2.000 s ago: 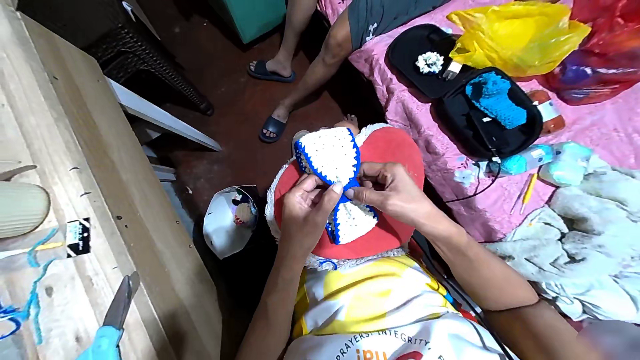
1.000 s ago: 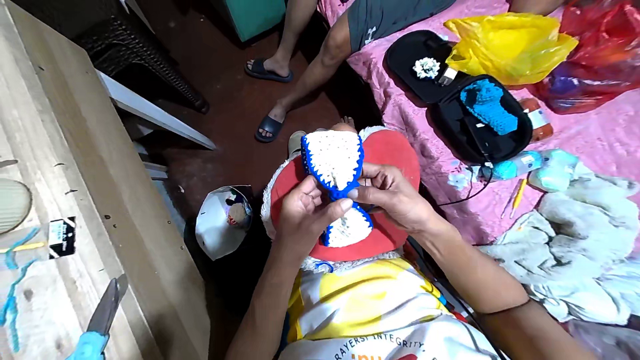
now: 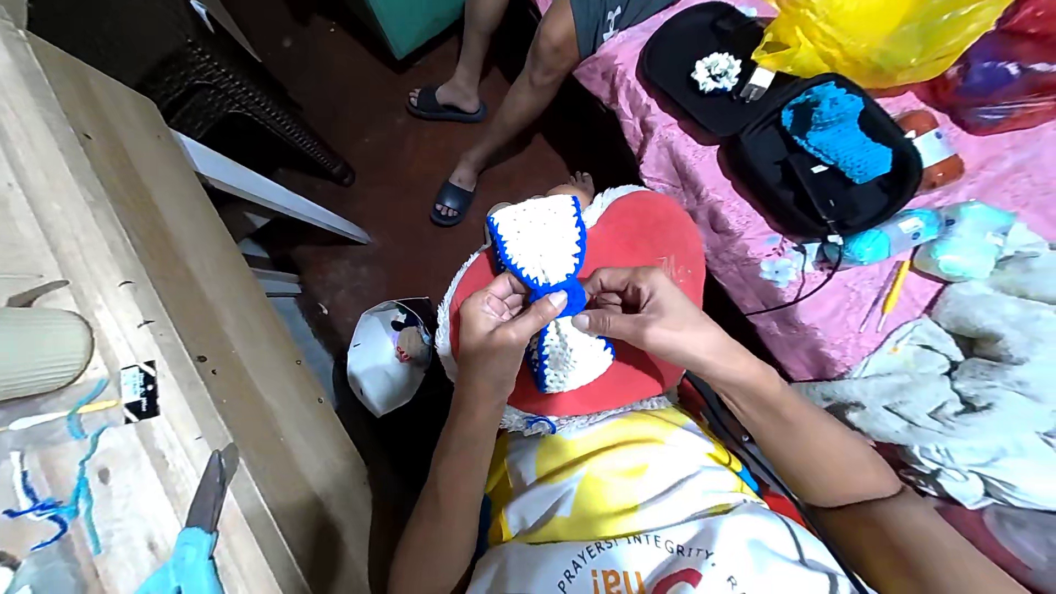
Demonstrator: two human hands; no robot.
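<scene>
A white crocheted bow (image 3: 540, 239) with blue edging and a blue band round its middle is held upright over a red heart-shaped cushion (image 3: 652, 231) with a white fringe, which rests on the lap. My left hand (image 3: 503, 322) grips the bow at its left side, the thumb lying on the blue band. My right hand (image 3: 643, 318) pinches the right edge of the band between thumb and fingertips. Whether those right fingertips also hold a yarn end or a needle cannot be told. A short blue strand (image 3: 540, 425) shows at the cushion's lower fringe.
Scissors (image 3: 202, 520), yarn scraps (image 3: 82, 487) and a crochet hook (image 3: 62, 414) lie on the wooden table at left. At right, a pink-covered surface (image 3: 759, 305) bears an open black case (image 3: 825, 206), yarn and another hook (image 3: 893, 293). A person's legs (image 3: 528, 91) are ahead; a white container (image 3: 384, 359) stands below.
The bow has tilted slightly, and more of its lower half shows. Both hands stay at its middle; my left thumb now lies across the blue band.
</scene>
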